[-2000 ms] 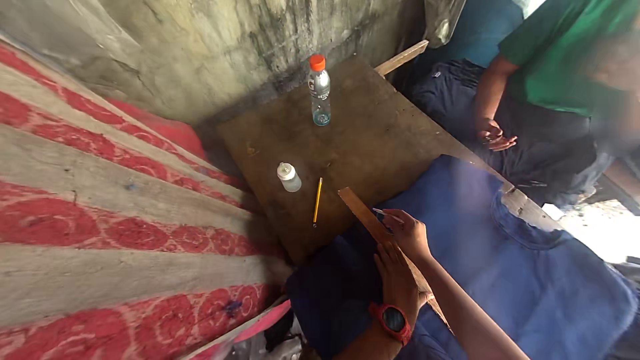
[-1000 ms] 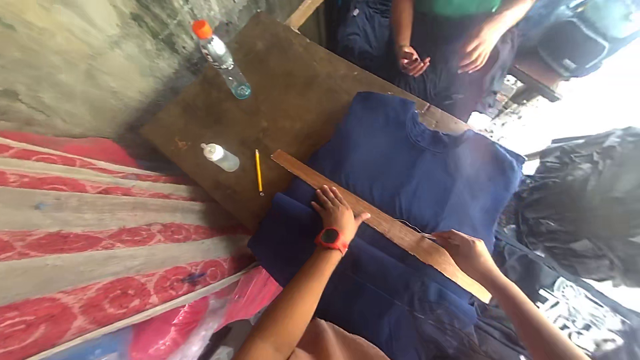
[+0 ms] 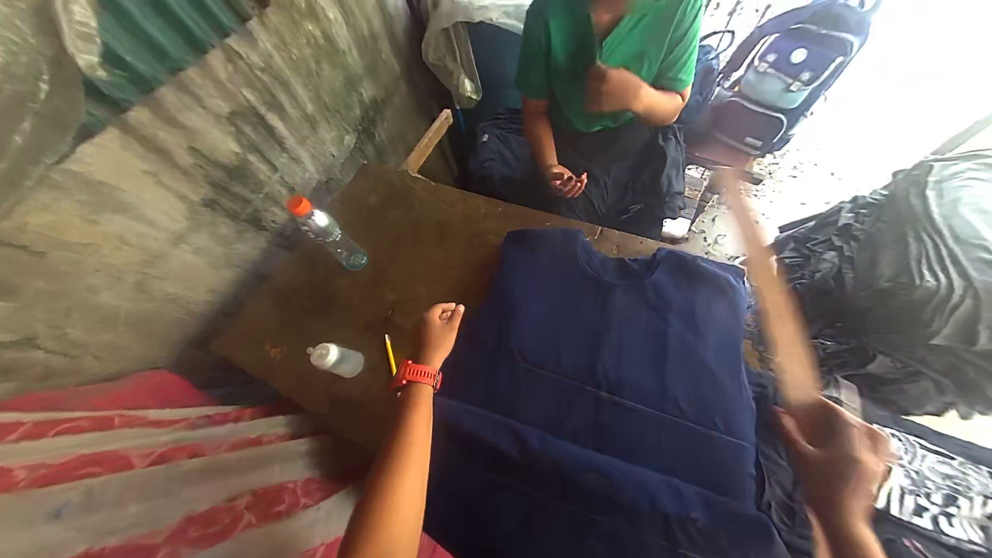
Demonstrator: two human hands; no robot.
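Observation:
A navy-blue garment [image 3: 620, 349] with a round neckline lies spread on the brown wooden table [image 3: 418, 225], a faint line running across it. My right hand [image 3: 841, 457], blurred, grips one end of a long flat wooden strip [image 3: 775, 310] raised off the garment at its right side. My left hand [image 3: 442, 329], with a red watch on the wrist, is at the garment's left edge with curled fingers; whether it holds anything small I cannot tell. A yellow pencil [image 3: 390, 355] lies just left of that wrist, partly hidden by it.
A white-capped small bottle [image 3: 337, 360] and an orange-capped plastic bottle [image 3: 329, 234] lie toward the table's left. A stained wall [image 3: 178, 194] borders that side. Beyond the far edge sits a person in green [image 3: 604, 70]. Dark cloth [image 3: 891, 294] is heaped at right, a backpack [image 3: 783, 77] behind.
The wooden strip, flat on the garment before, is now lifted at the right in my right hand. My left hand has left the strip and moved to the garment's left edge.

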